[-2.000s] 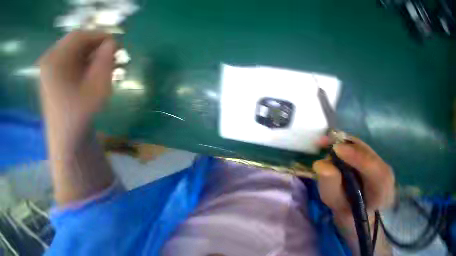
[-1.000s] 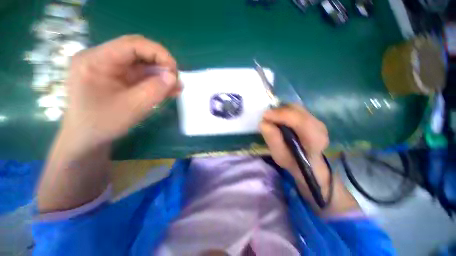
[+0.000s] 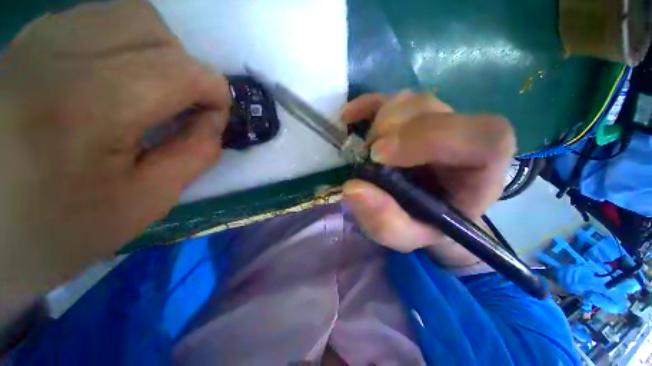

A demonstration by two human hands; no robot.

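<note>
A small black device housing (image 3: 252, 111) with a circuit board inside lies on the white pad (image 3: 286, 36). My left hand (image 3: 107, 129) is large at the left, its fingers bent together, fingertips over or against the housing's left edge. Whether it grips the housing or a thin wire is hidden. My right hand (image 3: 429, 161) is closed on the black handle of the soldering iron (image 3: 457, 225). The iron's metal tip points up and left, close to the housing's upper right edge; contact cannot be told.
A brown roll or tub (image 3: 597, 28) stands on the green bench (image 3: 486, 78) at the upper right. The bench's worn front edge (image 3: 264, 216) runs before my body. Black cables (image 3: 525, 175) hang at the right. Light-blue items (image 3: 597, 275) and clutter lie beyond, lower right.
The view is closer to the work. My left hand has moved from the pad's left edge to the housing. The iron tip has come from the pad's upper right to beside the housing.
</note>
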